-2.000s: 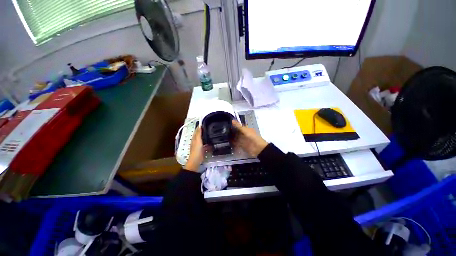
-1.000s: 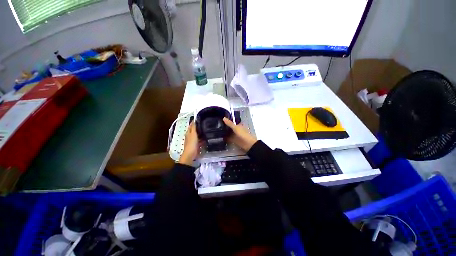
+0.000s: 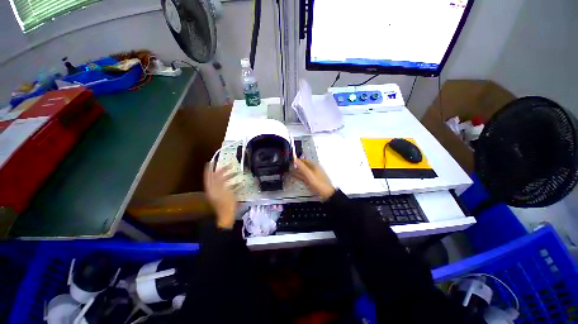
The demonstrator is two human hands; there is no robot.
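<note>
A security camera with a white rounded housing and black lens part (image 3: 269,158) rests on the perforated work plate (image 3: 253,190). Its thin white cable loops at its left side. My left hand (image 3: 222,190) is off the camera, just left of it, with fingers apart and slightly blurred; it holds nothing. My right hand (image 3: 312,177) is at the camera's lower right side, fingertips touching or very near the housing; the fingers are partly bent and not wrapped round it.
Keyboard (image 3: 304,217) and crumpled plastic (image 3: 261,220) lie in the tray below. The mouse (image 3: 404,150), papers (image 3: 317,114), a bottle (image 3: 250,85) and control panel (image 3: 366,97) are on the desk. Blue crates (image 3: 494,256) with cameras (image 3: 155,281) stand below; a black fan (image 3: 529,152) is right.
My left hand has let go of the camera and moved left. My right hand has slid down from the black part to the camera's right side. Small marks now show on the monitor.
</note>
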